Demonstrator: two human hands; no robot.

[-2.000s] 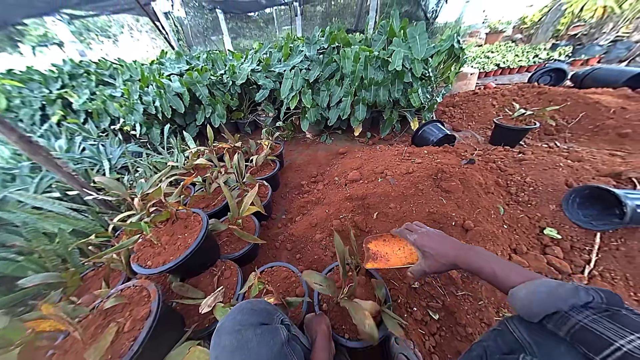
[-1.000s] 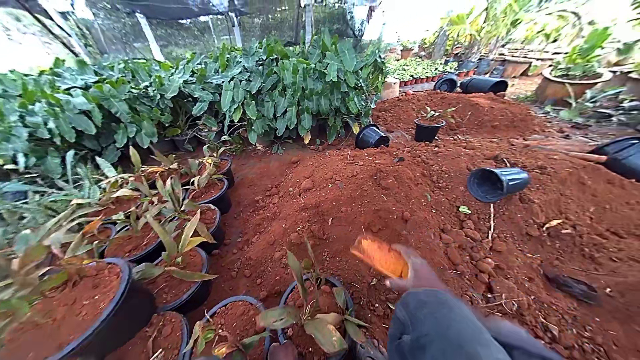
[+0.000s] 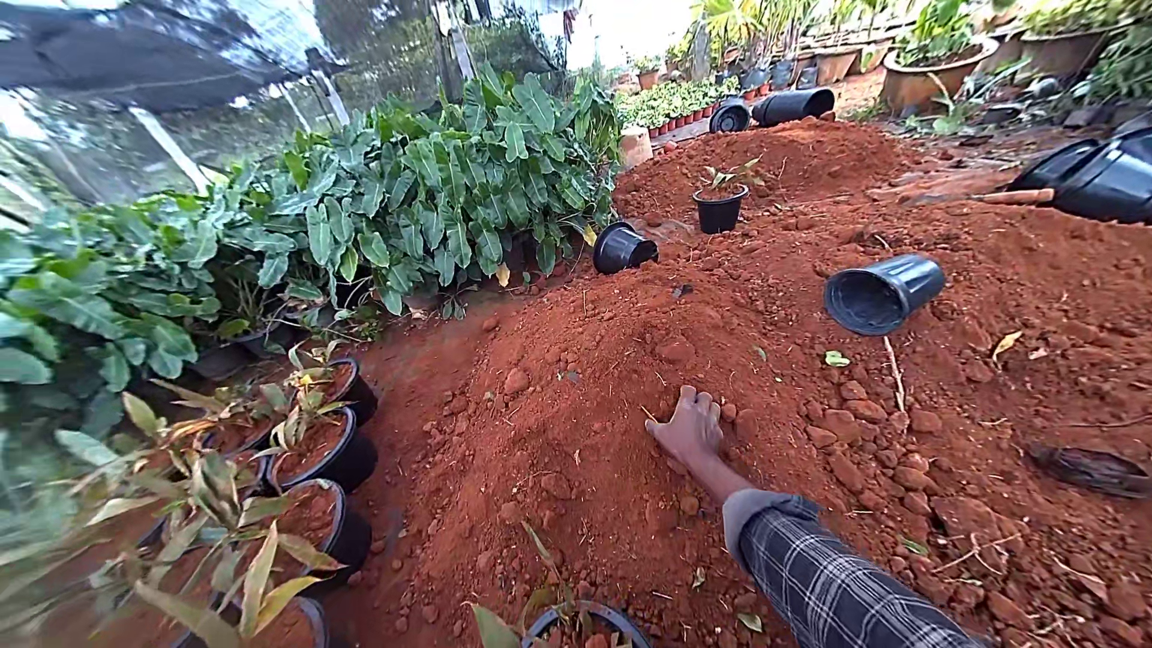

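Note:
My right hand (image 3: 691,430), with a checked sleeve above its wrist, is on the heap of red soil (image 3: 621,360). Its fingers reach down to the soil, and whatever lies under the palm is hidden. Below it, at the bottom edge, a black pot (image 3: 630,619) with a leafy plant is partly cut off by the frame. My left hand is out of view.
Potted plants in black pots (image 3: 346,454) line the left side, with large-leaved green plants (image 3: 450,180) behind. A black pot lies tipped at the right (image 3: 877,297), another nearer the middle (image 3: 621,249). A planted pot (image 3: 718,211) stands upright beyond. Stacked black containers (image 3: 1102,180) lie far right.
My right hand has moved from beside the potted plant onto the soil heap. The orange scoop-like piece it held earlier no longer shows. My left hand has left the view, which has swung right.

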